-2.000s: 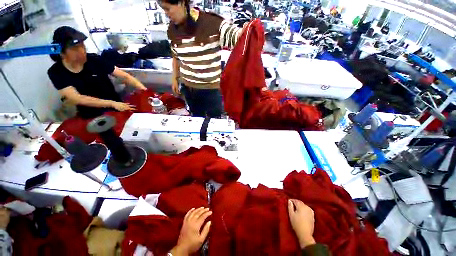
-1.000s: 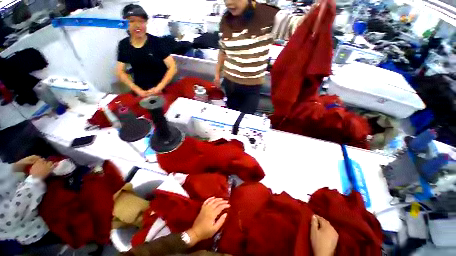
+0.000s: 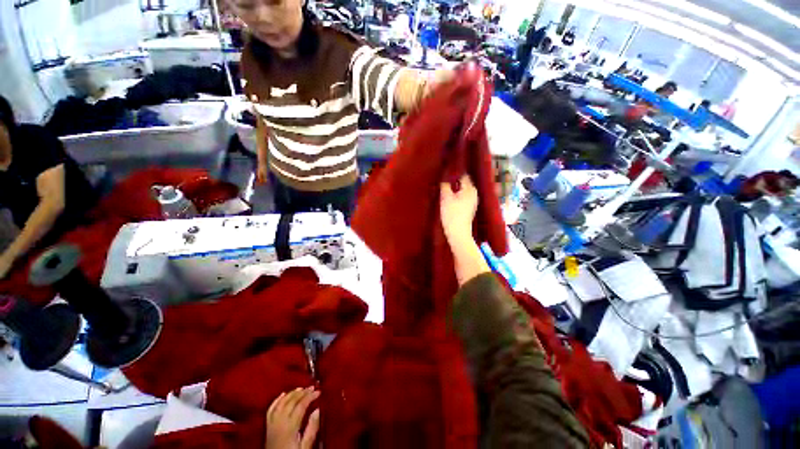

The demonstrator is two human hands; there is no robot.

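Observation:
A dark red knit garment point(image 3: 412, 193) hangs raised in front of me, its top held by the person across the table. My right hand point(image 3: 458, 209) is at the upper part of this garment, its fingers closed on the fabric. More dark red garment pieces point(image 3: 254, 324) lie heaped on the white table. My left hand point(image 3: 292, 421) lies on the heap at the bottom edge, partly cut off, its thumb apart and nothing seen gripped. A white piece point(image 3: 189, 421) shows beside it.
A white sewing machine point(image 3: 219, 241) with a black band stands behind the heap. Black cone holders point(image 3: 123, 331) stand at left. A person in a striped sweater point(image 3: 311, 114) faces me; another person's arm point(image 3: 39, 210) is at far left. Grey fabric pieces point(image 3: 719, 254) lie at right.
My right hand has left the heap and reached up to the raised garment, which is now nearer to me. My left hand stays on the heap. The view has turned right.

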